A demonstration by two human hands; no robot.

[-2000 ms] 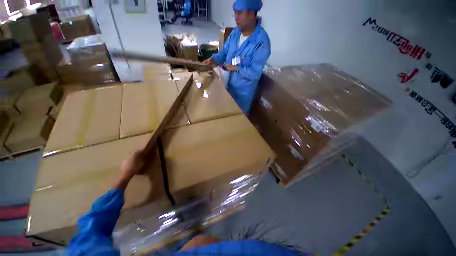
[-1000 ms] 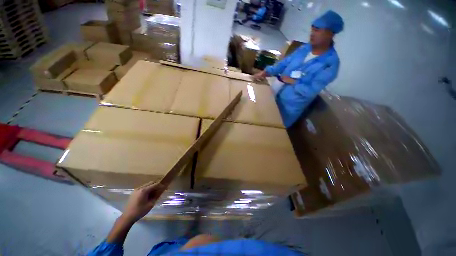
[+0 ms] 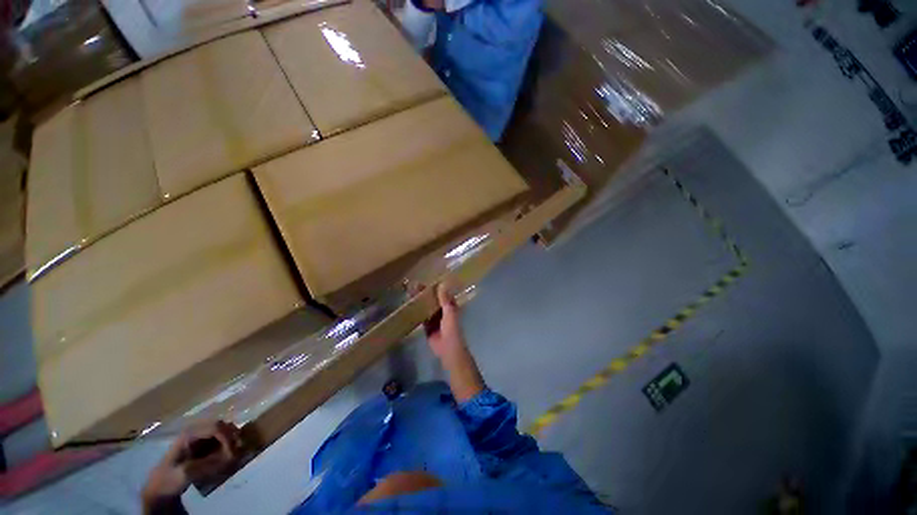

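A long narrow brown corner board [image 3: 372,347] runs diagonally along the near side of the carton stack. My left hand [image 3: 196,458] grips its lower-left end. My right hand [image 3: 442,320] holds it near the middle, fingers over its upper edge. The board's far end reaches past the stack's right corner. The brown cartons [image 3: 392,186] have taped tops. Clear stretch film [image 3: 287,367] with glare streaks clings to their near side, partly hidden behind the board. Another long cardboard strip [image 3: 191,42] lies along the far edge of the stack.
Another person's blue sleeve and coat [image 3: 490,55] show at the stack's far right. A film-wrapped carton load [image 3: 628,65] stands beyond. Yellow-black tape [image 3: 644,347] and a green arrow sign [image 3: 665,386] mark the floor at right. Red pallet jack forks [image 3: 25,412] show at left.
The board has moved from above the carton tops to the stack's near side. My right hand has come into view and holds it too. The view has tilted down.
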